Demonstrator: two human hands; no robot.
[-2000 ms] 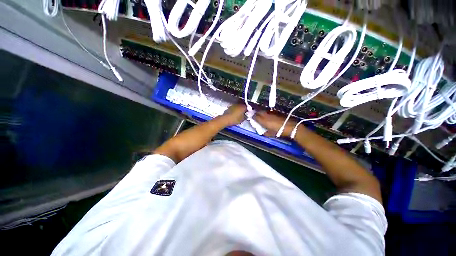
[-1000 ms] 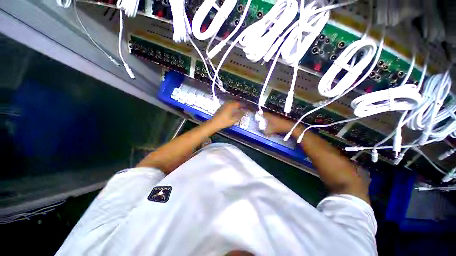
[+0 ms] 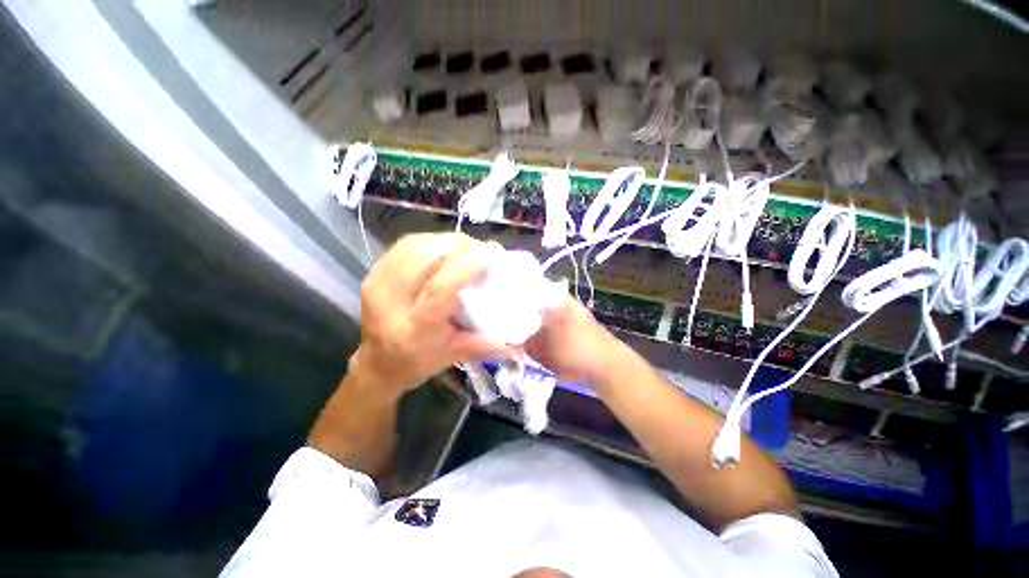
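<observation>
My left hand (image 3: 412, 311) is raised in front of the rack, its fingers closed around a white power adapter (image 3: 504, 299). The adapter is bright and blurred, so its edges are hard to tell. My right hand (image 3: 570, 339) grips the adapter's right side. White cord parts (image 3: 530, 401) hang below my hands. A thin white cord runs from near the adapter up to the right. The green test board (image 3: 429, 178) runs along the shelf edge behind my hands, with coiled output cables (image 3: 613, 203) hanging over it.
White adapters (image 3: 562, 107) stand in rows on the grey shelf, beside dark AC sockets (image 3: 464, 104) at the left. A lower board strip (image 3: 722, 331) runs below. Loose cables with a white plug end (image 3: 726, 446) hang near my right forearm. Blue bins (image 3: 768, 420) are below.
Both hands have risen from the blue bin and moved left, now holding a white adapter. The view has shifted, showing the shelf's adapters and sockets.
</observation>
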